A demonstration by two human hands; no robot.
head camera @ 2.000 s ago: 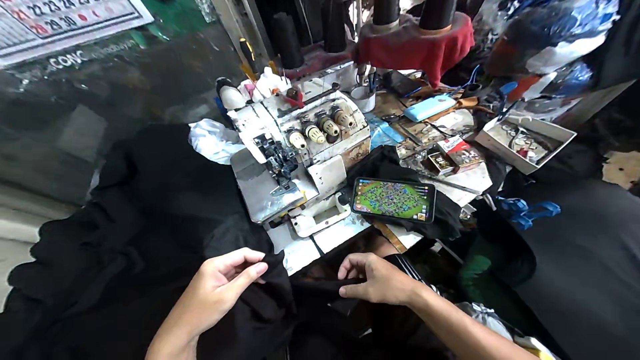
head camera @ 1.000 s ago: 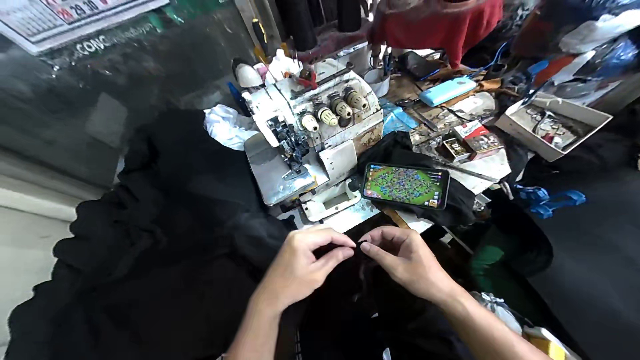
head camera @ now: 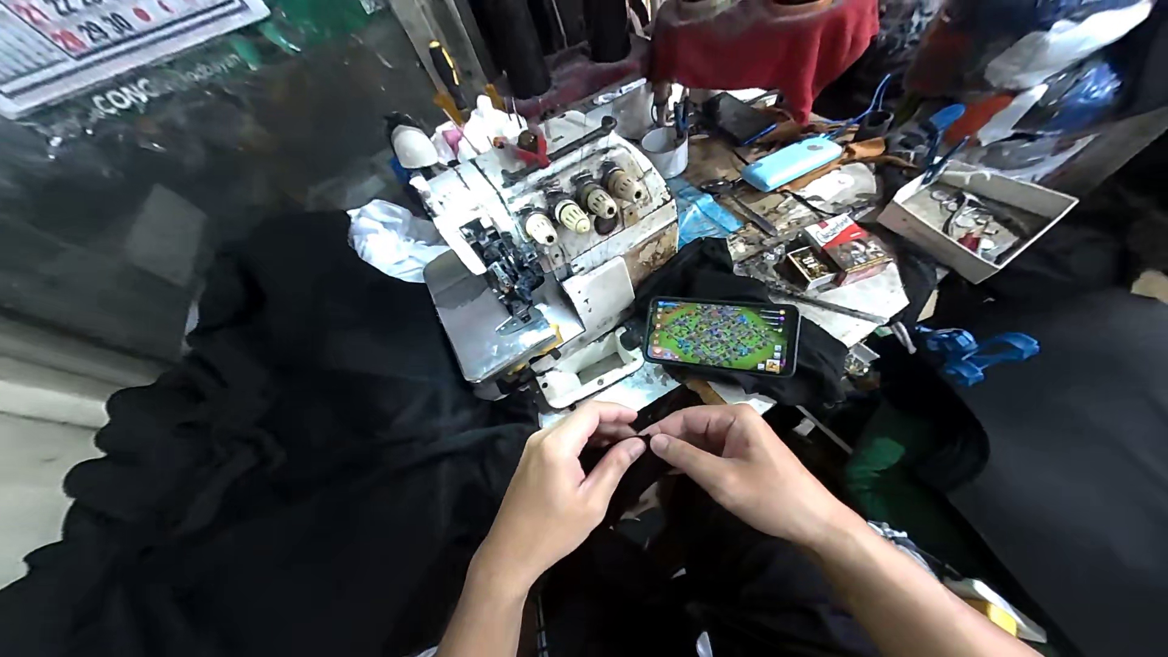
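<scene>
My left hand (head camera: pixel 570 479) and my right hand (head camera: pixel 739 461) meet fingertip to fingertip at the lower middle. Between thumbs and fingers both pinch a small bit of black fabric (head camera: pixel 644 440), mostly hidden by the fingers. Just beyond them stands a worn white overlock sewing machine (head camera: pixel 602 228) with several tension dials and a metal work plate (head camera: pixel 488 319). A smartphone (head camera: pixel 721 338) with a game on its lit screen lies on dark cloth right of the machine. A large heap of black fabric (head camera: pixel 301 474) spreads at the left.
On the cluttered table are a light blue case (head camera: pixel 792 163), a cigarette box (head camera: pixel 847 248), a white cup (head camera: pixel 665 151) and an open box of small parts (head camera: pixel 981 224). Blue plastic (head camera: pixel 976 351) hangs at the right. A red cloth (head camera: pixel 766 50) and dark thread cones (head camera: pixel 511 46) are behind the machine.
My hands were apart two seconds ago, stretching black fabric between them. They have come together at the fingertips, and stay so since one second ago.
</scene>
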